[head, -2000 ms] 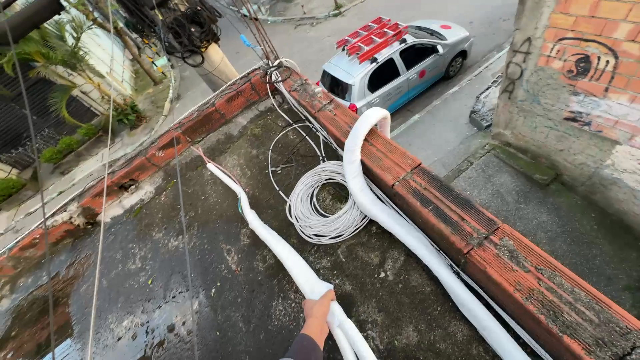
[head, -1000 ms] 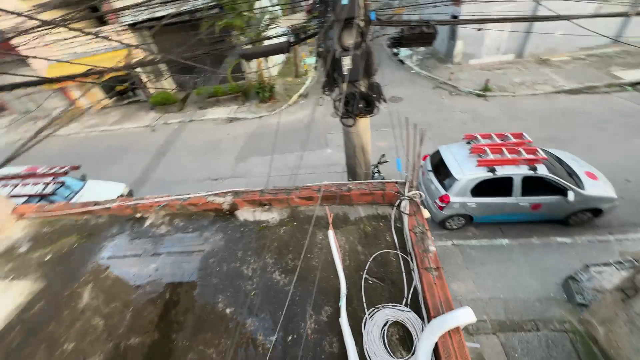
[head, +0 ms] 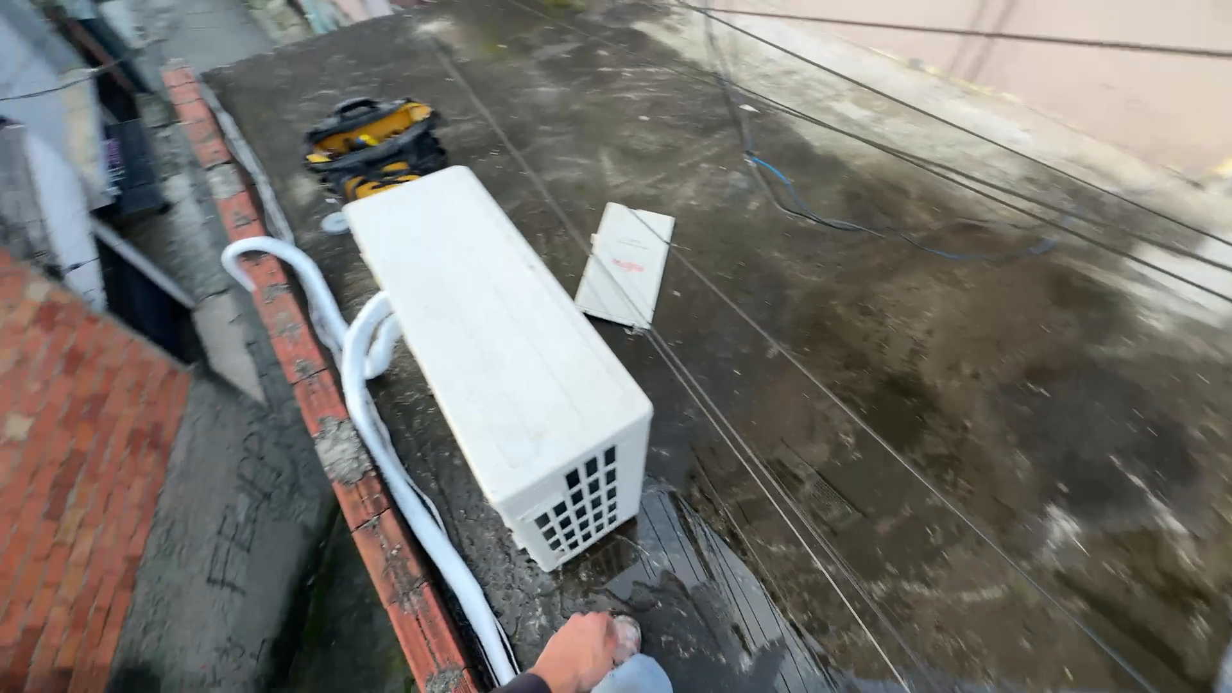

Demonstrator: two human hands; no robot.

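My left hand [head: 580, 650] is at the bottom edge, fingers curled, beside a denim-covered leg [head: 635, 677]; whether it holds anything cannot be told. Just left of it, white-wrapped tubing [head: 423, 520] runs along the low brick wall and loops up behind a white outdoor air-conditioner unit [head: 510, 337]. The unit stands ahead of the hand, its grille facing me. A flat white panel [head: 628, 265] with red marking lies to its right. Beyond the unit sits an open black and yellow tool bag [head: 371, 144]. My right hand is out of view.
The brick parapet [head: 371, 500] edges the roof on the left, with a drop to an alley beyond. Several overhead cables [head: 828, 385] cross the view. A puddle [head: 674, 568] lies by the unit, and a blue cable [head: 784, 183] rests on the wet concrete roof.
The view has swung from the street corner to the air-conditioner unit. My left hand held the white-wrapped tubing two seconds ago; now it is beside my leg.
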